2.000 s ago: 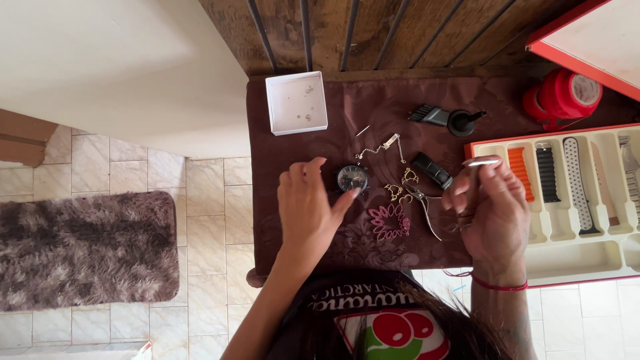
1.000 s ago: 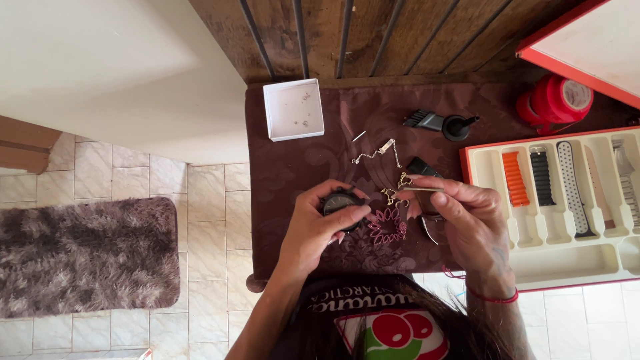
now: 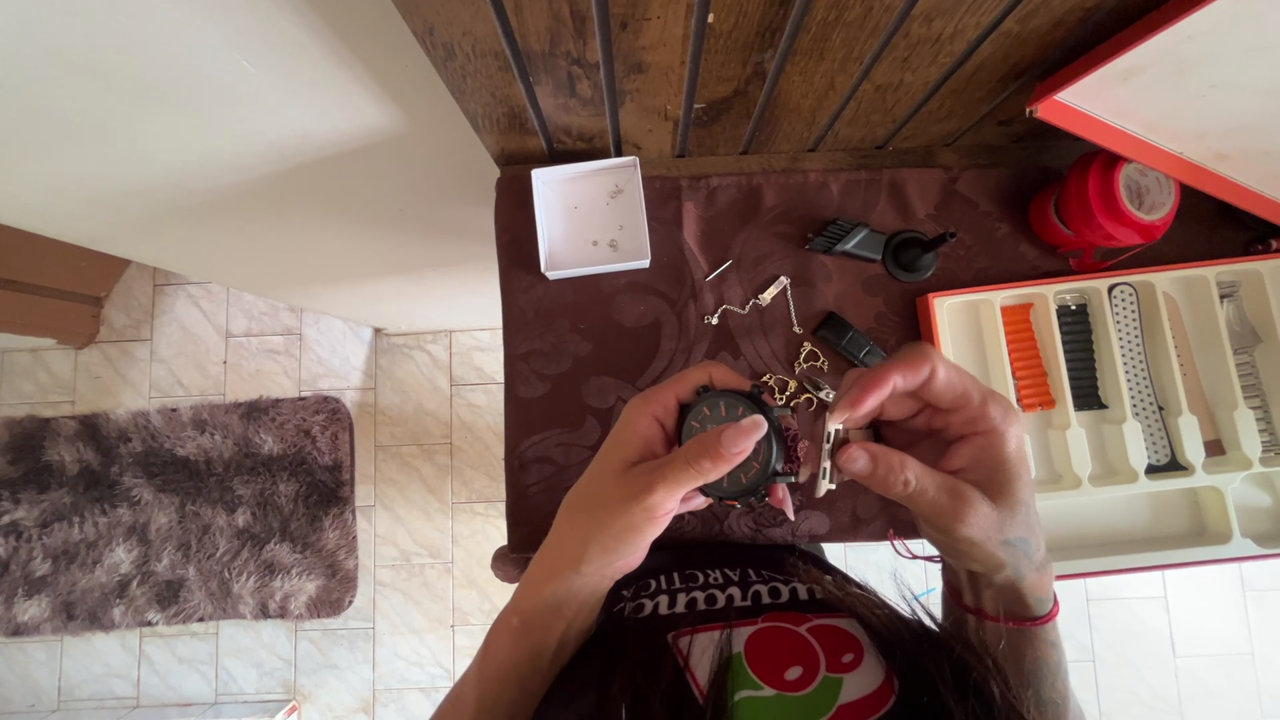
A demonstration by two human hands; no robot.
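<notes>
My left hand [image 3: 665, 450] grips a black wristwatch case [image 3: 722, 420], its dial facing up and the thumb across it. Just right of the case, my right hand [image 3: 925, 440] pinches a metal watch band end [image 3: 827, 458] between thumb and fingers. A narrow gap seems to part the two pieces. Gold-coloured wire pieces [image 3: 810, 357] lie beyond the hands, and a pink ornament [image 3: 794, 445] is partly hidden between them. The tips of pliers [image 3: 820, 388] show by my right fingers, with a black strap piece [image 3: 848, 340] above. A silver chain bracelet [image 3: 770, 292] lies farther back.
A white box [image 3: 592, 262] with tiny metal parts stands at the back left. Behind on the right are a black brush attachment [image 3: 845, 238], a black round-based nozzle [image 3: 910, 256] and a red container [image 3: 1100, 210]. The watch band case [image 3: 1130, 505] borders the right side.
My left hand has taken up the watch, which lay on the cloth two seconds ago. My right hand has come left and closer to it with the metal piece.
</notes>
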